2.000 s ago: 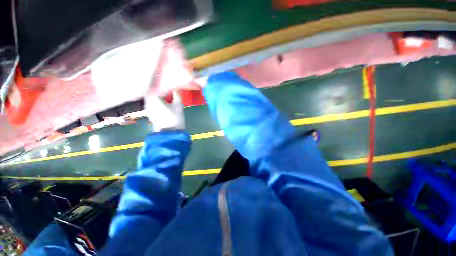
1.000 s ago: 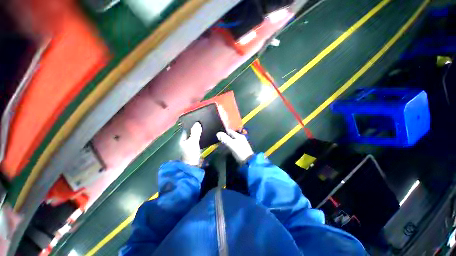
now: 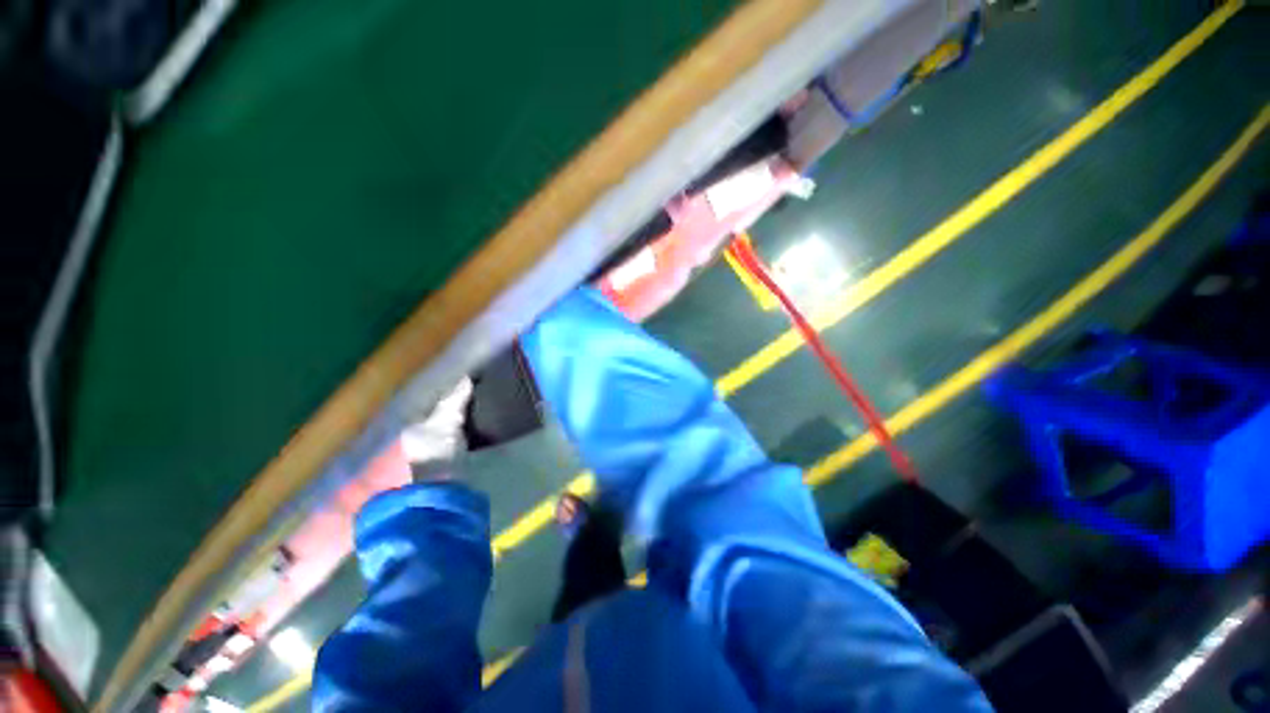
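Note:
A flat black device unit (image 3: 503,401) shows just below the wooden-edged upper shelf (image 3: 460,300) of the rack. My left hand (image 3: 442,425), in a white glove, holds the unit at its left side. My right forearm in a blue sleeve reaches up to the rack edge. My right hand is hidden under that upper shelf. The far part of the unit is also hidden by the shelf edge and my sleeve. The orange-red piece seen earlier with the unit does not show.
The green upper shelf surface (image 3: 334,153) fills the upper left. White-and-red units (image 3: 738,191) lie on the pink-lined lower shelf. A blue stool (image 3: 1149,446) stands on the right. A red strip (image 3: 840,373) crosses the green floor and yellow lines. A black bin (image 3: 961,557) is at lower right.
The black unit has moved from in front of me to the lower shelf's edge. My right hand has left its visible side and gone under the upper shelf. The view has shifted.

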